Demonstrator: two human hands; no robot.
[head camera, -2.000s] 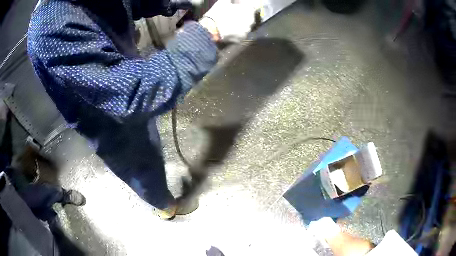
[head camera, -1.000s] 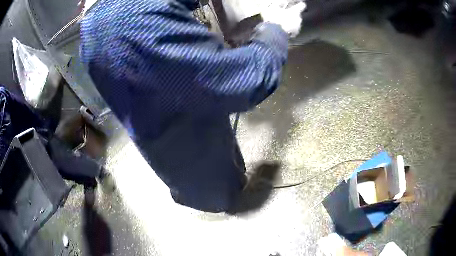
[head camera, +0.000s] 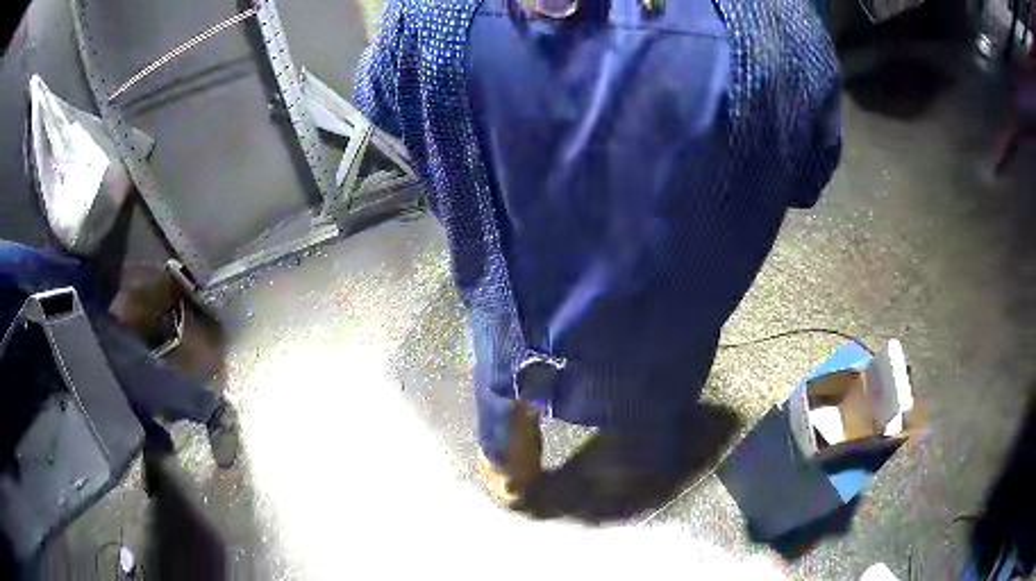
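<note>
Neither of my hands can be made out. A small white patch is cut off by the bottom edge at the right, and I cannot tell if it is part of my glove or sleeve. Nearest in front stands a person in a blue dotted jacket with a smooth blue panel (head camera: 602, 170), head and hands out of view. To the right on the floor is an open carton (head camera: 809, 426) with white contents, on or against a blue box (head camera: 784, 482).
At the left edge is a grey metal housing or bracket (head camera: 91, 369), with another person's dark leg (head camera: 159, 369) beside it. Behind are a brown box (head camera: 153, 297), a pale plastic bag (head camera: 70, 170) and a perforated metal frame (head camera: 159, 216). A thin cable (head camera: 795, 333) lies on the floor.
The person in blue has turned and moved right in view, and their white-gloved hand is no longer visible. The glove and bare skin at the bottom right have dropped out of view.
</note>
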